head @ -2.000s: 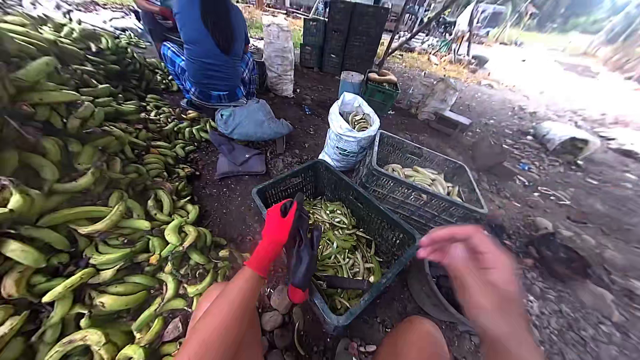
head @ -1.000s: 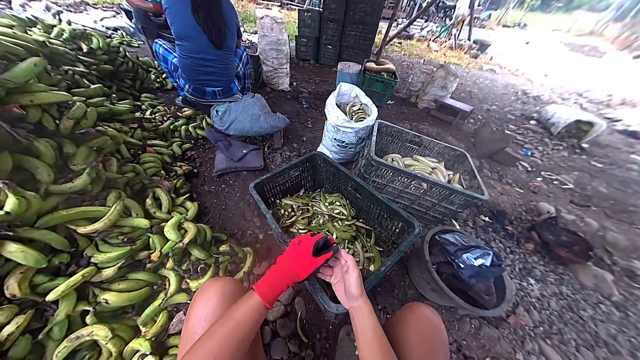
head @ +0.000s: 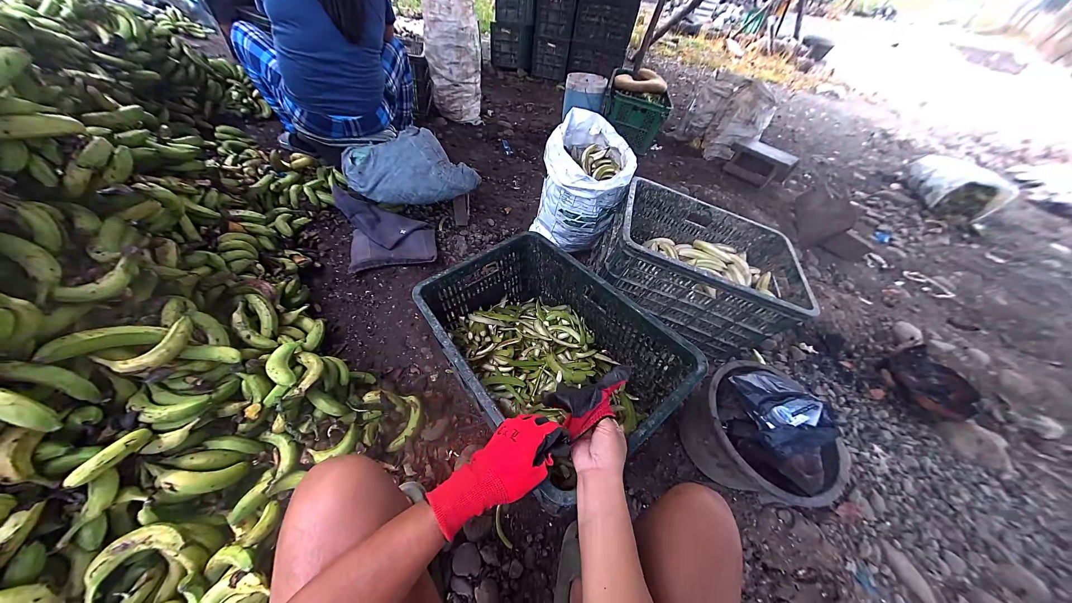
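Observation:
My left hand (head: 511, 461) wears a red glove with black fingers and grips the cuff area of a second red and black work glove (head: 590, 402). My bare right hand (head: 601, 450) is at that same glove, its fingers partly hidden by it. Both hands meet over the near edge of a dark green plastic crate (head: 687, 360), which holds green plantain peels (head: 536, 347). To the left lies a large heap of green plantains (head: 201, 419).
A second crate (head: 804, 293) holds peeled plantains, beside a white sack (head: 578, 201) of more. A round tub (head: 720, 452) with black plastic stands at the right. A seated person (head: 331, 59) in blue is ahead, near stacked crates (head: 561, 38).
Two seconds ago my hands were apart, with the right raised at the right side. They have come together, and the loose glove now shows clearly at my right hand.

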